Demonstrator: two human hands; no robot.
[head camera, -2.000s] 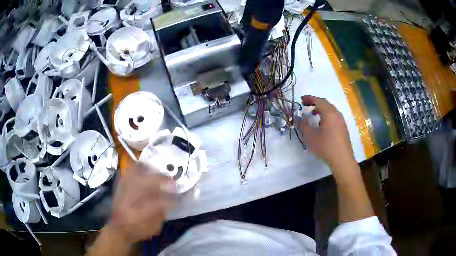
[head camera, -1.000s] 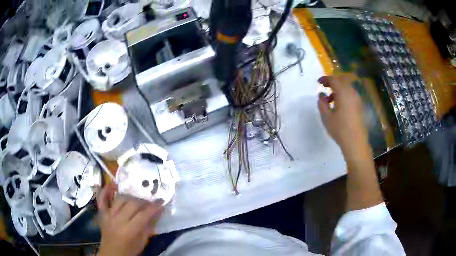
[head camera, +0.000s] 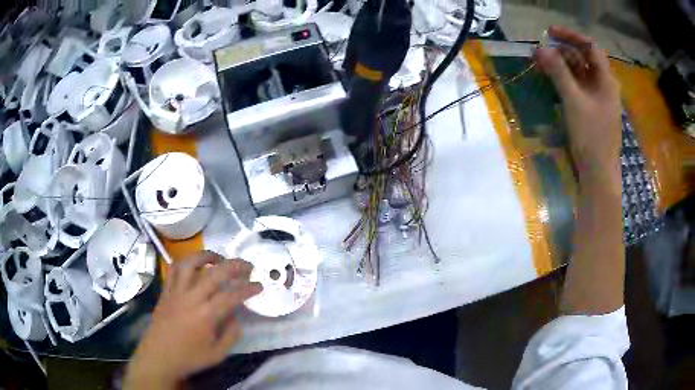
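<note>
My right hand (head camera: 583, 72) is raised at the upper right, fingers pinched on thin lead wires (head camera: 488, 87) that stretch back to the loose wire bundle (head camera: 396, 175). A small pale piece shows at its fingertips. My left hand (head camera: 202, 301) rests at the left edge of a white plastic housing (head camera: 293, 282) lying open side up on the white sheet; its fingertips touch or overlap the rim. Whether they grip it I cannot tell. A second white housing (head camera: 171, 190) sits just behind, to the left.
A silver screw feeder (head camera: 301, 164) stands at centre. A black electric screwdriver (head camera: 373, 68) hangs beside it, with a looped black cable (head camera: 449, 61). White housings (head camera: 84, 175) are heaped left and behind. A patterned sheet of parts (head camera: 638, 183) lies at the right, partly behind my right forearm.
My right hand has moved up and away to the right, drawing wires out taut from the bundle. My left hand is now at the front housing's left side instead of its front edge.
</note>
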